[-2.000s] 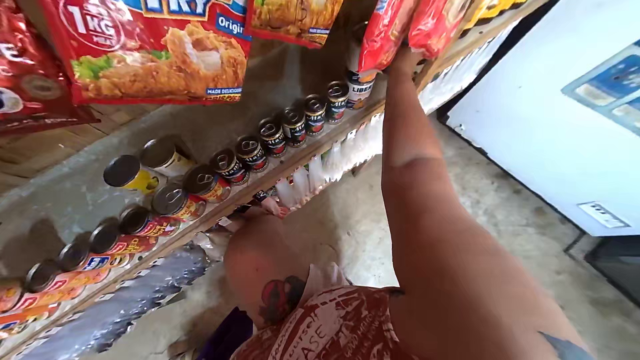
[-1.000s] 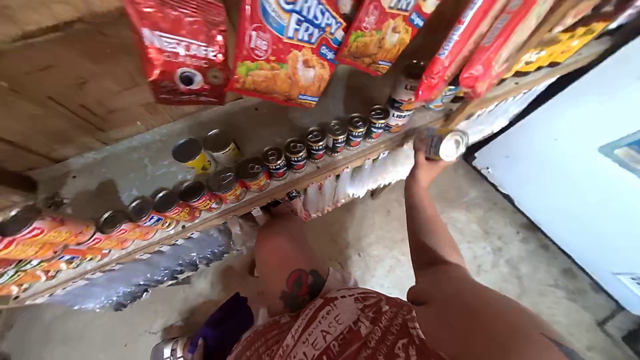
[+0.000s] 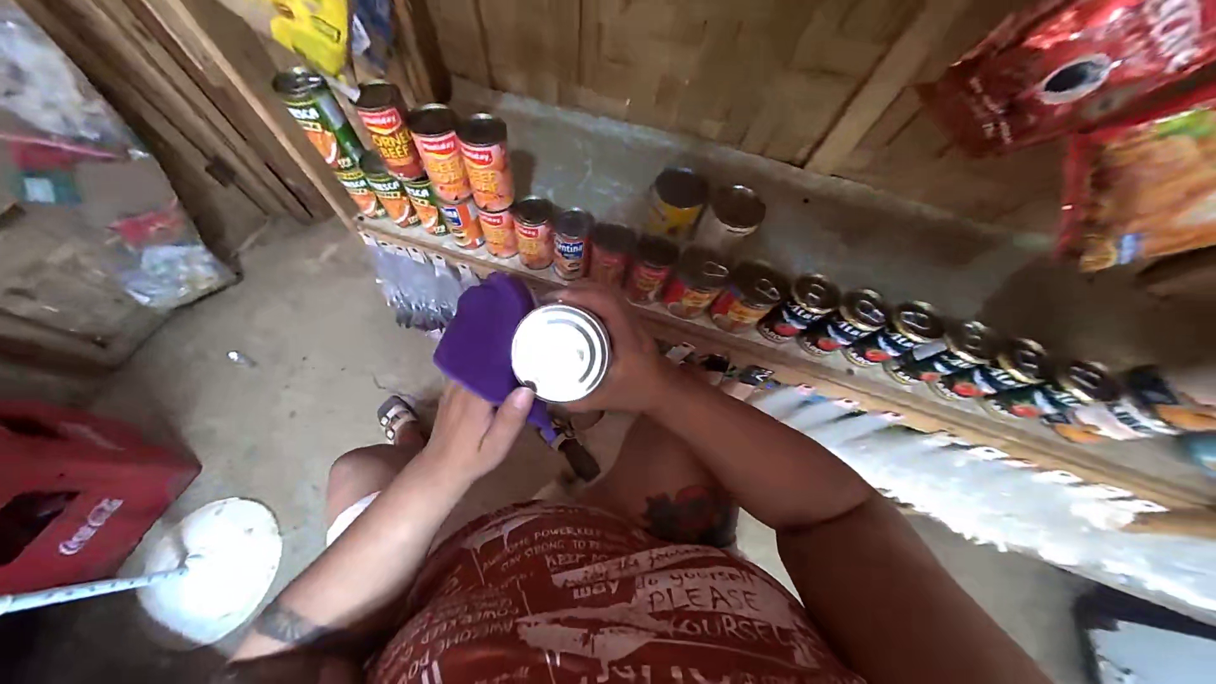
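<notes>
My right hand point(image 3: 622, 351) is wrapped around a tin can point(image 3: 560, 353), its pale metal end facing up toward me. My left hand point(image 3: 475, 423) holds a purple cloth point(image 3: 486, 337) against the can's left side, with the thumb at the can's rim. Just beyond both hands runs a wooden shelf point(image 3: 703, 328) with a row of canned goods. Red and yellow cans point(image 3: 701, 282) stand nearest the hands, and dark-labelled cans point(image 3: 864, 326) continue to the right. Two more cans point(image 3: 676, 202) stand behind the row. The held can's label is mostly hidden.
Stacked cans point(image 3: 486, 161) stand at the shelf's left end. Clear plastic packs point(image 3: 931, 475) hang below its edge, and red food pouches point(image 3: 1145, 190) hang at upper right. A red plastic crate point(image 3: 85, 494) and a round white lid-like object point(image 3: 214, 570) are at lower left.
The right hand has brought the can from the shelf's right part to the purple cloth, which the left hand has raised from low beside the body. The view has swung left.
</notes>
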